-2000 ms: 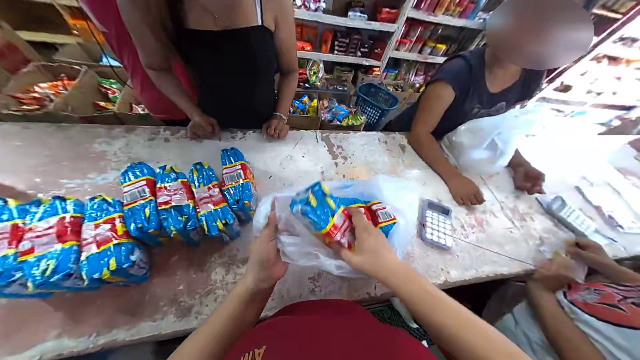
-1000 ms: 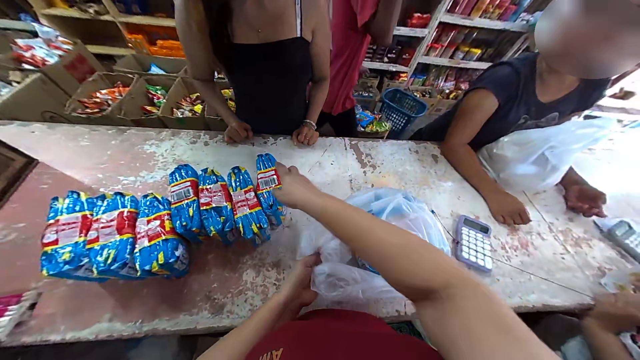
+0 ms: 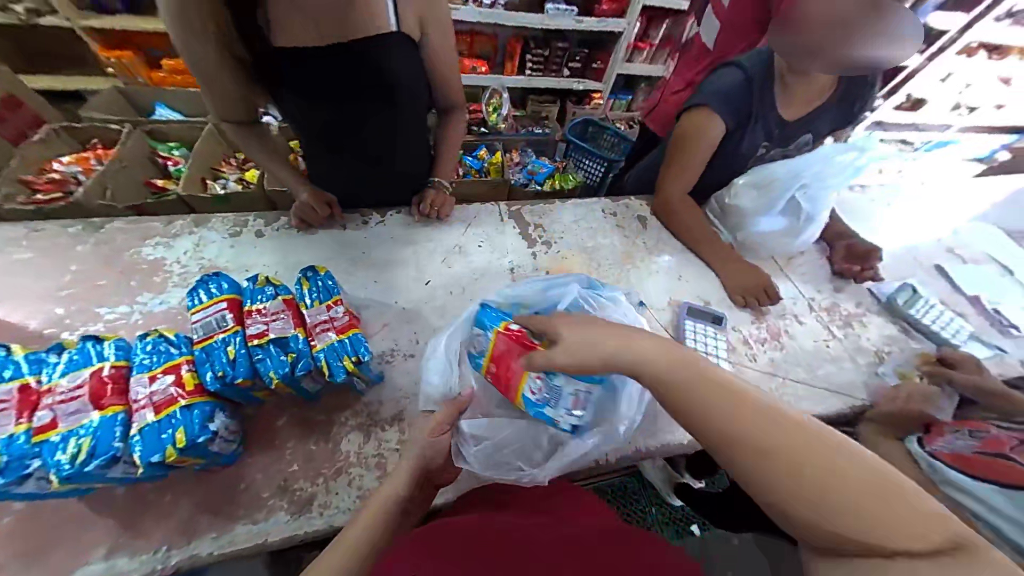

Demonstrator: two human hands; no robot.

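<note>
My right hand [image 3: 580, 342] grips a blue, red and yellow packet [image 3: 512, 364] over the mouth of a white translucent plastic bag [image 3: 512, 452]. At the bag's near left edge, my left hand [image 3: 440, 440] holds the plastic. Three upright packets of the same kind [image 3: 276, 328] stand side by side on the worn painted counter to the left of the bag. Farther left is another row of like packets [image 3: 172, 388], nearer the counter's front edge. What lies deeper in the bag is mostly hidden by the packet and my hand.
Right of the bag lies a calculator [image 3: 704, 332] on the counter [image 3: 448, 264]. Two people stand across it, their hands on its far part; one has a plastic bag [image 3: 788, 200]. Another person's hands [image 3: 932, 396] are at the right, near a second calculator [image 3: 928, 312]. Boxes of snacks [image 3: 72, 172] stand behind.
My right hand has moved from the left group of packets to the bag, now with a packet in it. That group had one more packet a second ago.
</note>
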